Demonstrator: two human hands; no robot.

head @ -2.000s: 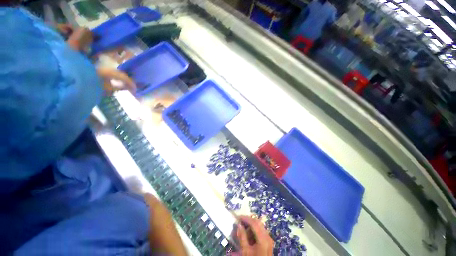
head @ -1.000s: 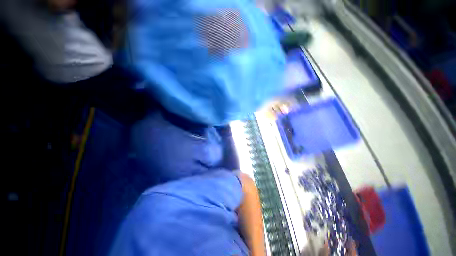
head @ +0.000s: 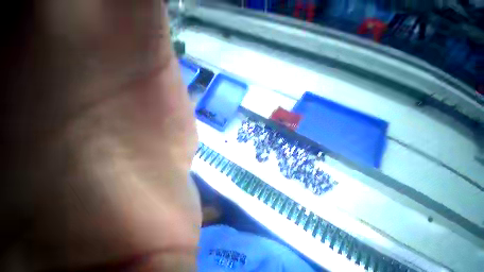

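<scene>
A very large, blurred hand, seemingly my left hand (head: pixel 122 143), fills the left of the view close to the camera. Its fingers are not visible, so its grip cannot be told. My right hand is not in view. Small dark blue-violet and silver components (head: pixel 289 156) lie in a loose heap on the white bench surface. In front of them a long green strip of circuit boards (head: pixel 265 196) runs diagonally along the bench edge. No hand touches the heap or the visible strip.
A red parts box (head: pixel 285 118) sits against the large blue tray (head: pixel 345 130) behind the heap. A smaller blue tray (head: pixel 225 101) holds dark parts at its near end. A metal divider strip (head: pixel 361 167) runs behind the heap. Blue cloth with dark lettering (head: pixel 239 252) shows at the bottom.
The view has swung away from the neighbour in the blue cap, towards the heap and large tray. The large hand has come up close at left. The hand earlier at the heap is gone.
</scene>
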